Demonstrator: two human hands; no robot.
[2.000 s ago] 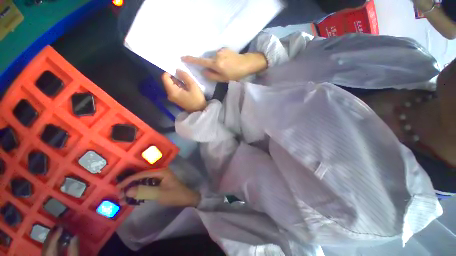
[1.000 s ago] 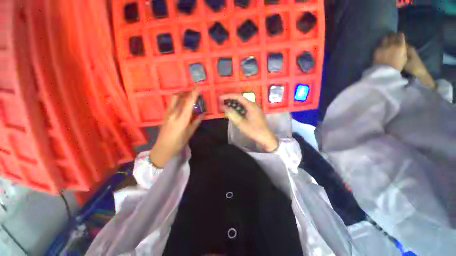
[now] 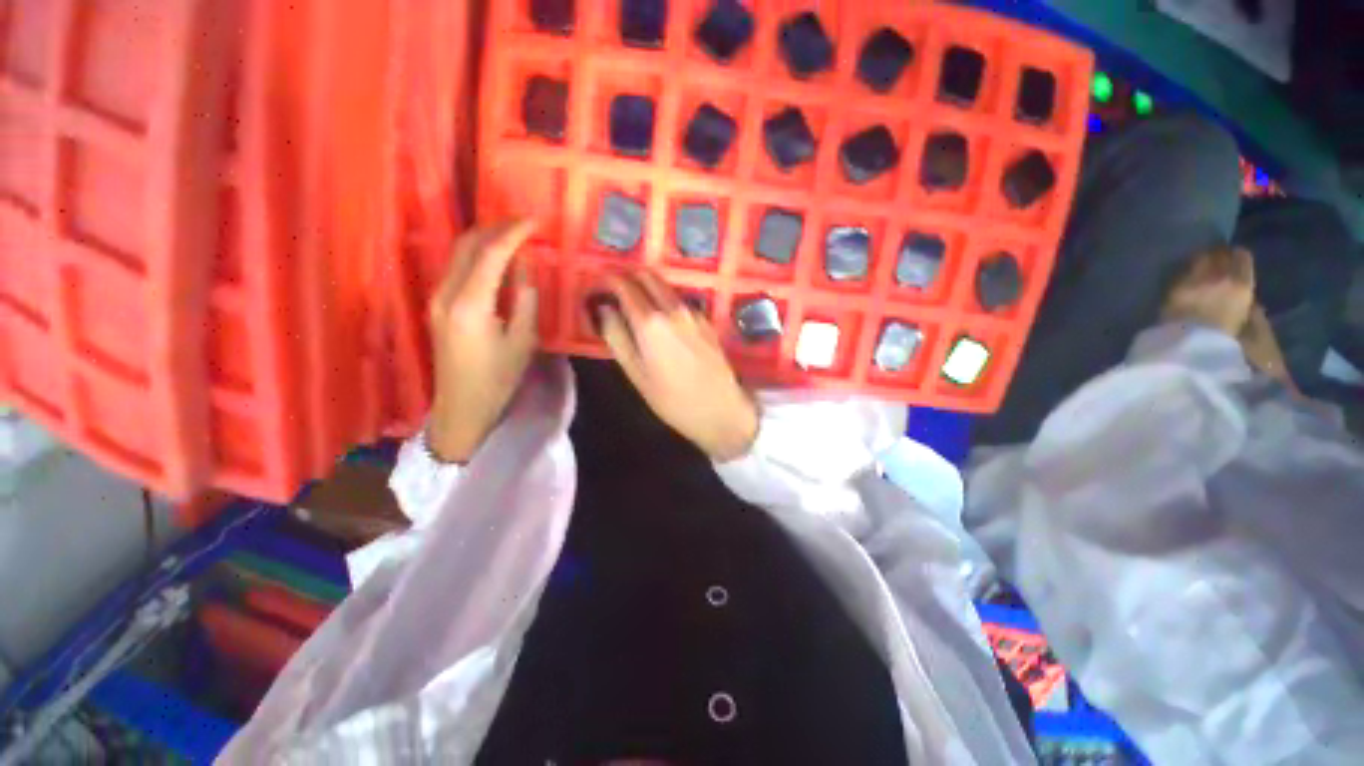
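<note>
The orange-red compartment tray (image 3: pixel 587 192) lies in front of me. Most of its pockets hold dark square watch bodies (image 3: pixel 788 138). In the near row, one lit screen (image 3: pixel 817 344) glows white and another (image 3: pixel 965 359) glows white at the right end. My left hand (image 3: pixel 482 344) is over the tray's near left corner, thumb and fingers apart, with nothing visible in it. My right hand (image 3: pixel 673 359) has its fingertips down in a near-row pocket, at a dark watch body (image 3: pixel 603 310). The fingers partly hide it, so a grip cannot be told.
Tall stacked trays (image 3: pixel 225 285) stand at the left, close to my left hand. A neighbouring person in a white smock (image 3: pixel 1197 509) sits at the right. A blue-edged green bench (image 3: pixel 1197 90) is at the upper right. A blue-framed shelf (image 3: pixel 150 703) is at the lower left.
The view has shifted, with the tray now further right in the picture. My left hand no longer shows the dark device it held. My right fingers have moved down into a pocket. The right-end screen changed from blue to white.
</note>
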